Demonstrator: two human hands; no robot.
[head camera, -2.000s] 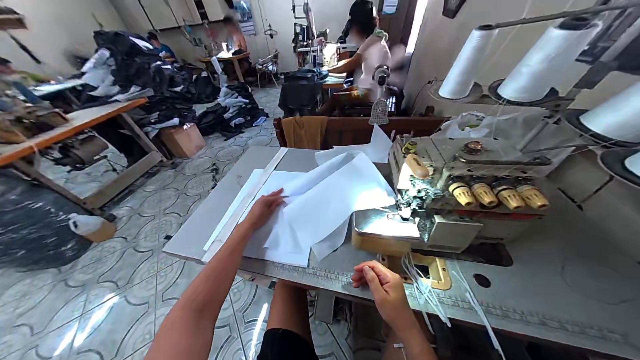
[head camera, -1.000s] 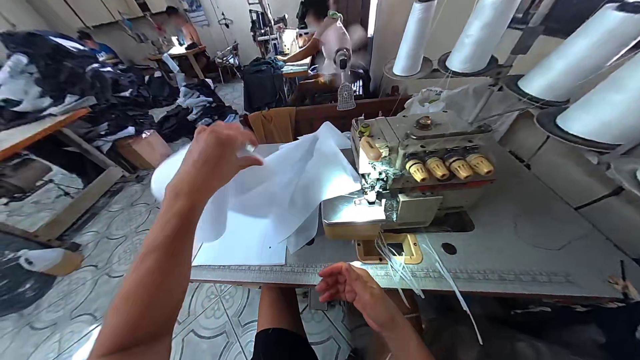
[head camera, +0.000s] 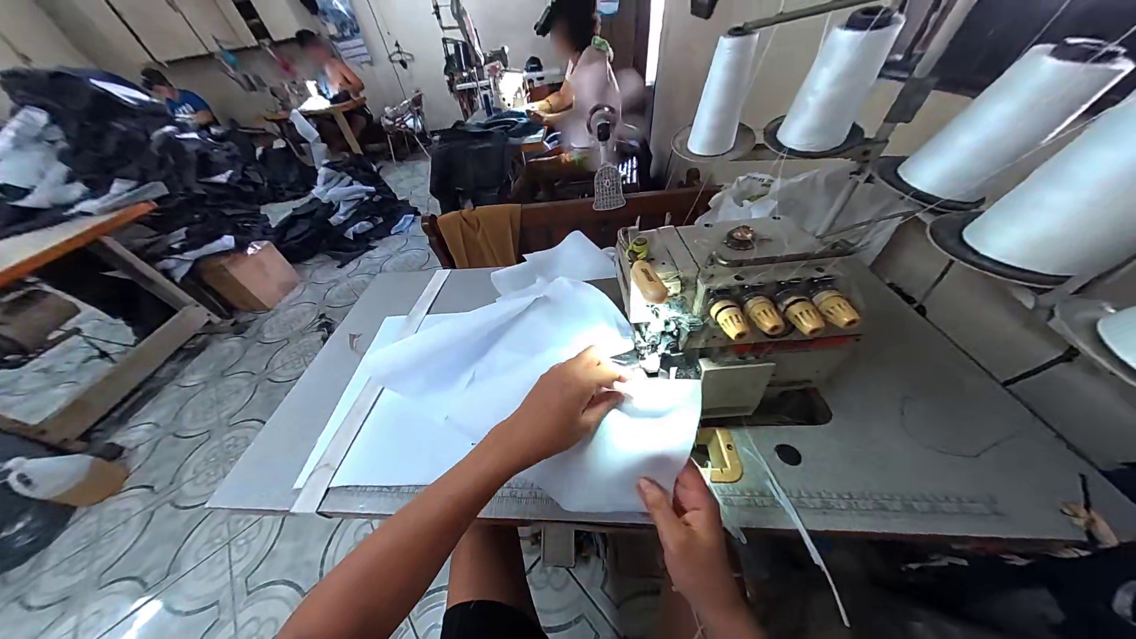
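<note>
White fabric (head camera: 497, 346) lies loosely over the left part of the sewing table (head camera: 896, 453) and reaches the overlock sewing machine (head camera: 763, 284). My left hand (head camera: 572, 399) grips the fabric just in front of the lit needle area. Lower right, at the table's front edge, my right hand (head camera: 688, 515) pinches the near corner of the same fabric between thumb and fingers. Under the fabric are flat white sheets (head camera: 399, 444), with a pale straight strip (head camera: 364, 408) lying across them. White thread tails (head camera: 790, 506) hang over the table edge right of my right hand.
Large white thread cones (head camera: 839, 80) stand on a rack above the machine. A wooden bench back (head camera: 612, 213) with a brown cloth (head camera: 481, 235) is behind the table. Dark garment piles (head camera: 266, 177), a cardboard box (head camera: 248, 275) and several people at work are beyond. A plastic jug (head camera: 67, 479) sits lower left.
My left hand has come down from its raised position and moved right to the machine. My right hand, free of fabric a second ago, now holds the corner. The fabric extends in front of the needle area.
</note>
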